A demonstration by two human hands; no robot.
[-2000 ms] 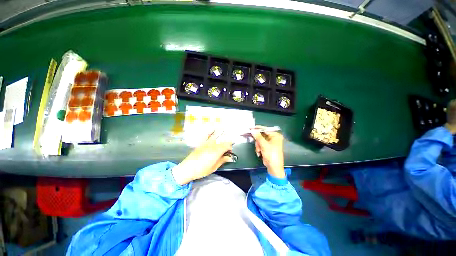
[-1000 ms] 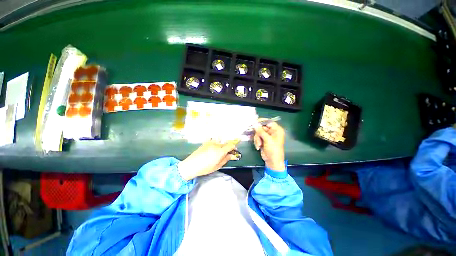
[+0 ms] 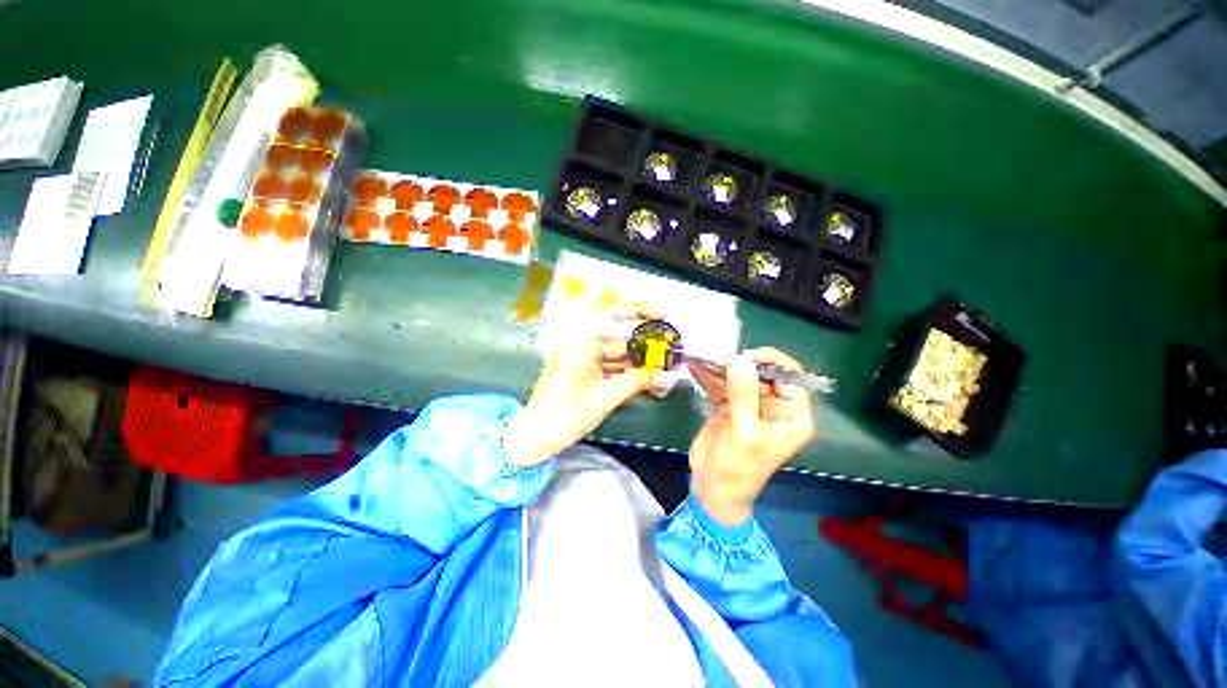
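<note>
My left hand (image 3: 587, 383) holds a round unit (image 3: 655, 347) in its fingertips, face up, over the near edge of the white liner sheet (image 3: 700, 307). The unit has a black rim and a yellow-amber patch on its face. My right hand (image 3: 748, 427) grips silver tweezers (image 3: 794, 378), whose tips point left and reach the unit's right edge; whether they touch it is unclear. A few pale yellow discs (image 3: 576, 288) lie on the liner sheet. The black component tray (image 3: 655, 255) behind it holds round units in its pockets; its far left pocket is empty.
Right of the tray stands a black parts box (image 3: 998, 390) with beige pieces. To the left lie a strip of red-orange stickers (image 3: 444, 215), a sticker pack (image 3: 292, 202), a yellow strip (image 3: 189, 182) and white cards (image 3: 57, 222). Another worker's blue sleeve (image 3: 1177, 538) is at the right edge.
My left hand has raised and turned the round unit so its face shows. The tweezers have moved from over the liner to the unit's edge. The whole view has tilted and shifted.
</note>
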